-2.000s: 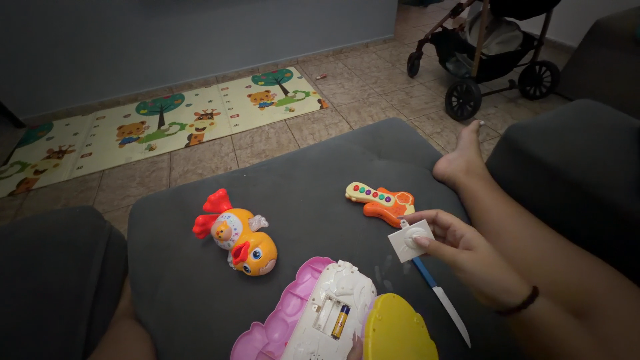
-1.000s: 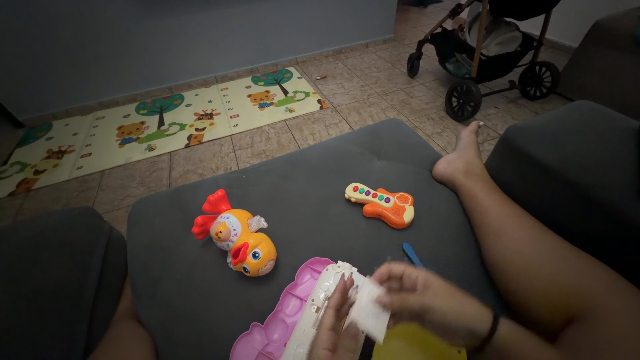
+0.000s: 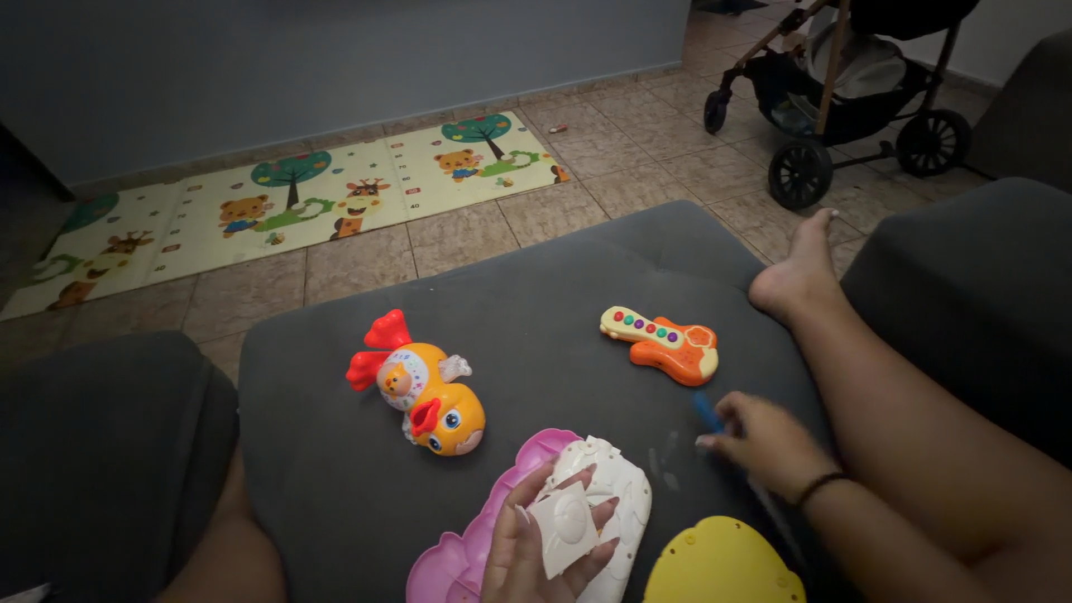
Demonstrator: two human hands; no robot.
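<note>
My left hand [image 3: 536, 536] holds a small white plastic square piece [image 3: 568, 523] with a raised round middle, over a pink [image 3: 477, 528] and white plastic toy shell [image 3: 632, 494]. The battery bay seen earlier is hidden behind the hand. At the right, my right hand [image 3: 758, 440], slightly blurred, grips the blue handle [image 3: 706, 411] of a knife; its blade is blurred below the hand. A yellow plastic shell part [image 3: 724, 565] lies at the bottom edge. Past my right hand lies an orange toy guitar [image 3: 670, 347]; a yellow and orange toy duck [image 3: 431, 385] rests on its side further left.
These things lie on a grey cushioned ottoman [image 3: 536, 327]. My bare leg [image 3: 896, 377] runs along its right side. Grey seats [image 3: 980, 285] flank it. Beyond are a tiled floor, a printed play mat [image 3: 318, 197] and a stroller [image 3: 829, 100].
The white square piece has passed from my right hand to my left. My right hand has moved to the knife, which lay on the ottoman, and has taken hold of it.
</note>
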